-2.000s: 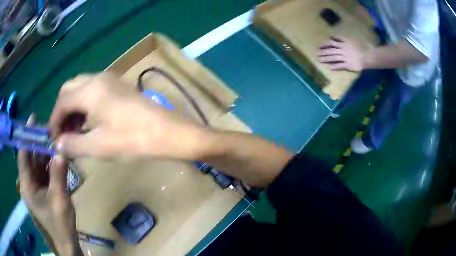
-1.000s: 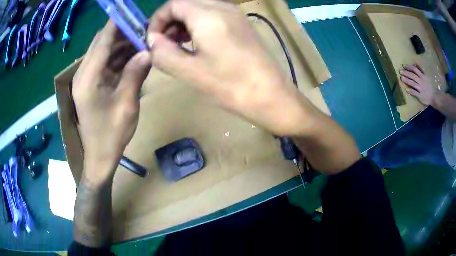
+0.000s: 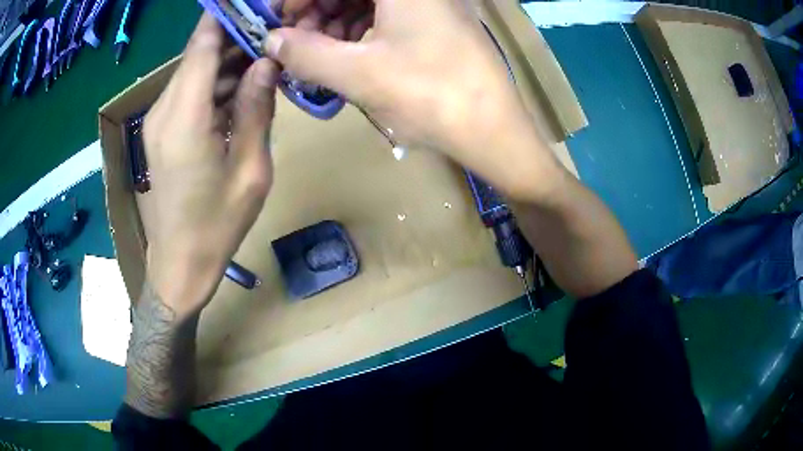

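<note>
A lavender-blue handle shell (image 3: 319, 103) is held at the top of the view, its open side showing inner parts; its upper end is cut off by the frame edge. My left hand (image 3: 207, 154) grips it from the left. My right hand (image 3: 414, 75) has its thumb and fingers on the inner parts from the right. A thin wire with a small white plug (image 3: 399, 152) hangs from the wide end. The dark jig (image 3: 317, 258) lies on the cardboard below, with nothing on it. A slim black bar (image 3: 242, 275) lies left of it, partly behind my left wrist.
An electric screwdriver (image 3: 504, 231) lies at the right of the cardboard box (image 3: 379, 339), partly under my right forearm. A dark screw tray (image 3: 137, 151), white paper (image 3: 103, 308), blue shells (image 3: 24, 326) and black parts with wires (image 3: 53, 251) are at left. Another box (image 3: 731, 123) stands right.
The shell's wide end and hanging plug have come into view below my hands. The screwdriver and screw tray show more. The other person's hand has left the right box.
</note>
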